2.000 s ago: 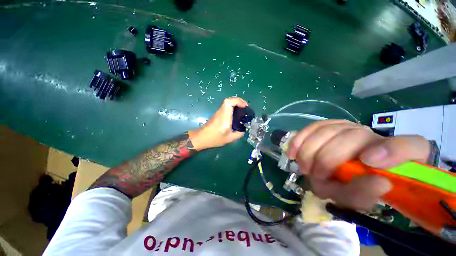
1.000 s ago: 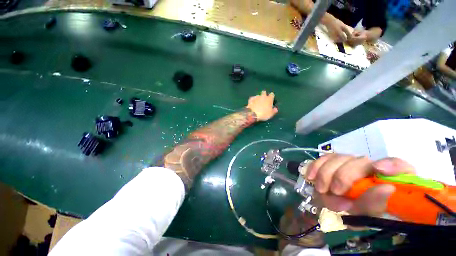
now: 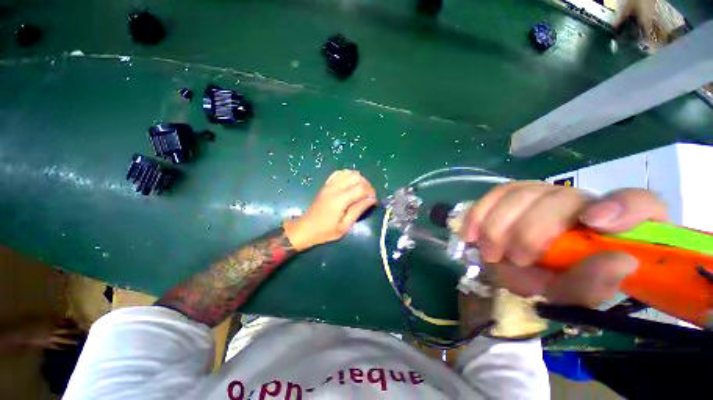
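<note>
My left hand [image 3: 335, 209] is closed round a small black housing [image 3: 366, 212], mostly hidden under the fingers, at the middle of the green surface. My right hand [image 3: 539, 234] grips the orange electric screwdriver [image 3: 625, 269] with its lime-green strip, at the right. The silver nozzle head [image 3: 405, 207] at the driver's tip points left, close beside the housing; whether they touch cannot be told. A clear screw feed hose [image 3: 461, 180] and a yellowish air line [image 3: 388, 269] curve from the nozzle. Tiny bright specks, perhaps loose screws [image 3: 336, 144], lie beyond my left hand.
Three black finned housings [image 3: 172, 142] lie grouped at the left. More dark round pieces [image 3: 341, 56] lie further up the green surface [image 3: 258, 168]. A grey post [image 3: 602, 101] and a white box [image 3: 657, 183] stand at the right. Cardboard [image 3: 86, 301] is at the lower left.
My left hand has come back from far up the surface to near the nozzle, now holding a black housing. The view has tilted down. My right hand still grips the screwdriver.
</note>
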